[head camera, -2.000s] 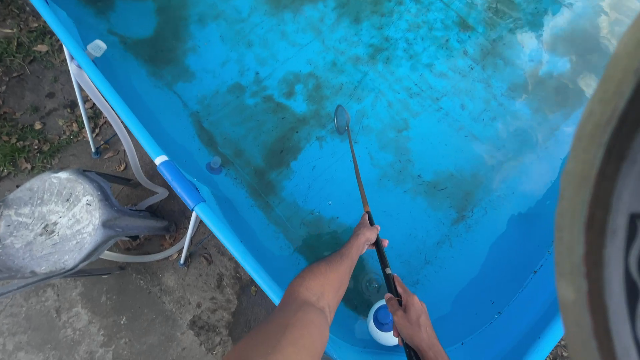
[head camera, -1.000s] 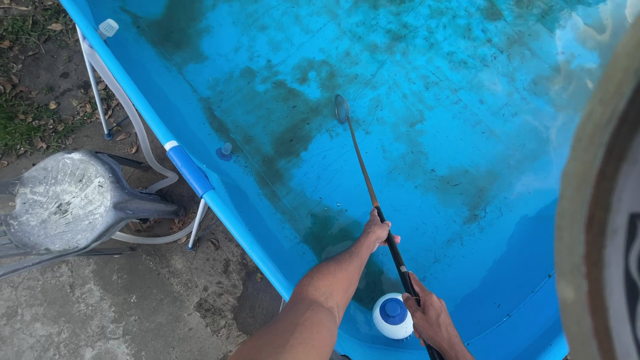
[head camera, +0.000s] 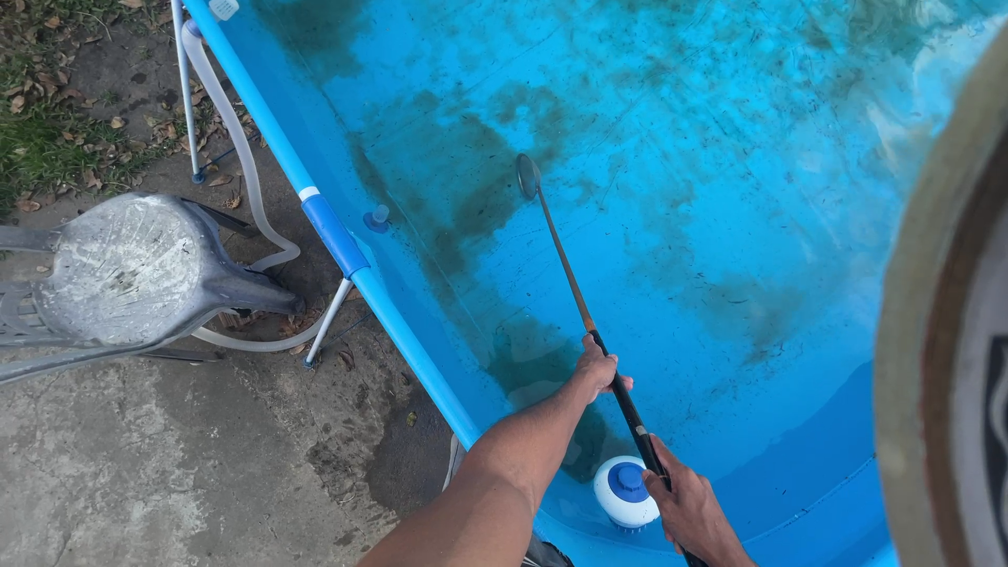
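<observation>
Both my hands are closed around a long pole (head camera: 568, 272) with a black grip and a thinner brownish shaft. My left hand (head camera: 602, 370) holds the upper part of the grip; my right hand (head camera: 691, 500) holds it lower down, near the bottom of the view. At the pole's far end is a small round or oval head (head camera: 528, 176), over or in the water of a blue frame pool (head camera: 748, 260). Whether it is under the surface I cannot tell. Dark greenish patches mark the pool floor. A white and blue floating dispenser (head camera: 627, 492) sits in the water just left of my right hand.
The pool's blue top rail (head camera: 409, 352) runs diagonally on the left. Outside it stand a grey, stained plastic chair (head camera: 126, 268), a pale hose (head camera: 242, 150) and a white pool leg (head camera: 328, 323) on concrete. A large, blurred round-edged object (head camera: 937, 315) blocks the right side.
Both hands keep their hold on the pole. The view has shifted slightly, so the chair and rail appear farther right than two seconds ago.
</observation>
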